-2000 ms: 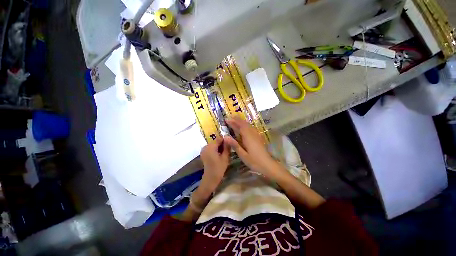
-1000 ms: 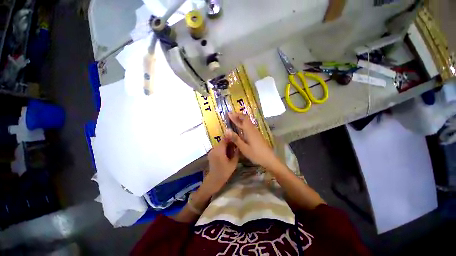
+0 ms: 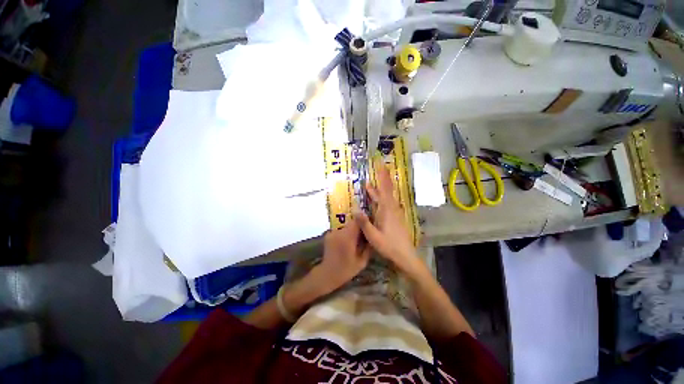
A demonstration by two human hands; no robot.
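Observation:
My left hand (image 3: 346, 247) and my right hand (image 3: 388, 225) meet over the front of the shiny machine bed (image 3: 359, 176), between the yellow "PIT" tapes (image 3: 336, 172). The left fingers are bent together. The right fingers point up the bed, below the needle area. Anything pinched between the fingertips is too small or hidden to tell. A large white panel (image 3: 232, 180) with a short slit line lies left of the bed, touching neither hand. A stack of small white pieces (image 3: 428, 180) lies right of the bed.
Yellow-handled scissors (image 3: 475, 184) lie right of the stack, with small tools (image 3: 525, 171) and an open tray (image 3: 621, 176) beyond. The lamp (image 3: 304, 105) hangs over the panel. A thread cone (image 3: 532, 37) stands on the machine. White fabric (image 3: 146, 255) drapes over the left edge.
The view has turned and shifted, showing more of the machine's top and right side. My hands stay together at the front of the bed. The panel and scissors keep their places on the table.

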